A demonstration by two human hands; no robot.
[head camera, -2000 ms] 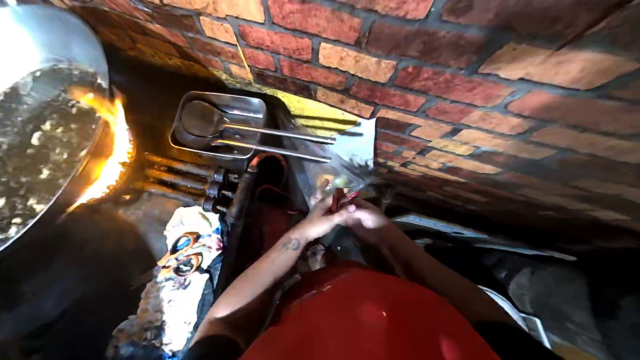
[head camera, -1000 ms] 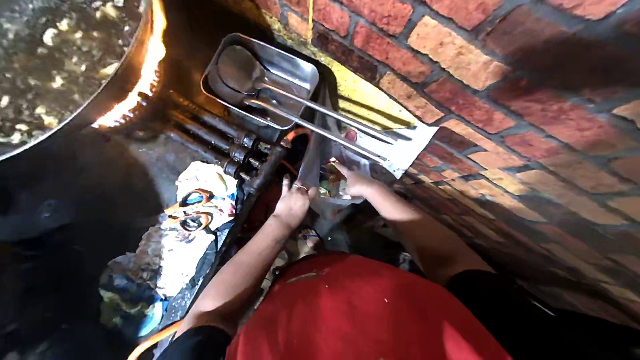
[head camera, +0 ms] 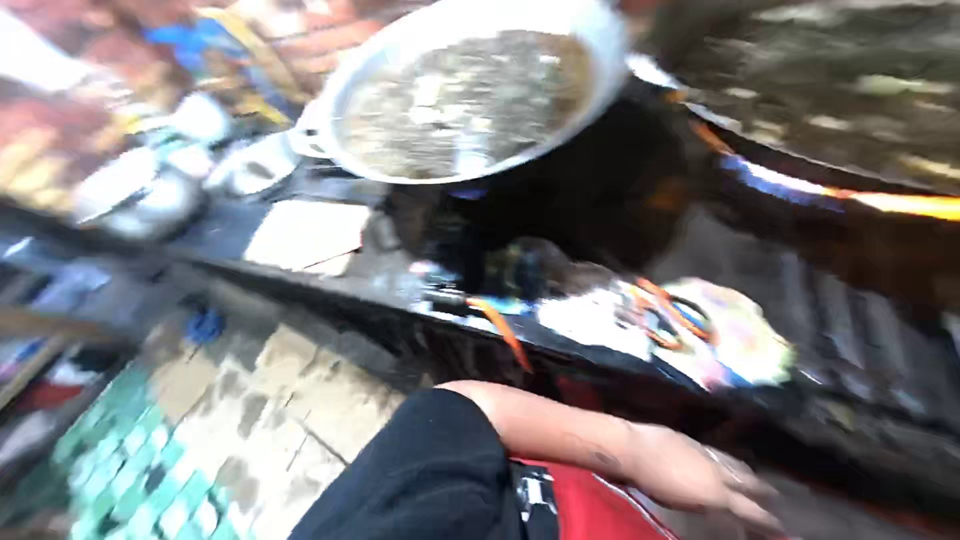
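Note:
Heavy motion blur covers the view. My left hand (head camera: 694,476) is low on the right, over the red apron (head camera: 600,502) at my waist, fingers stretched out to the right; whether it holds anything is too blurred to tell. My right hand is out of frame. Beyond my left arm, orange-handled scissors (head camera: 679,319) lie on a pale cloth or wrapping (head camera: 750,330) at the stove's edge. A wide metal pan (head camera: 322,124) full of chopped food stands at the upper middle. Part of a larger pan of food (head camera: 825,90) shows at the upper right.
Flame (head camera: 900,204) burns under the larger pan's rim. Metal pots (head camera: 150,195) stand at the left against a brick wall. A white square item (head camera: 307,234) lies on the counter, and an orange hose (head camera: 501,330) hangs over its edge. The floor has tan and green tiles (head camera: 150,465).
The view has swung far to the left. A second ago both my hands were at a clear plastic bag near the utensil tray; now my left hand is low on the right and my right is out of view.

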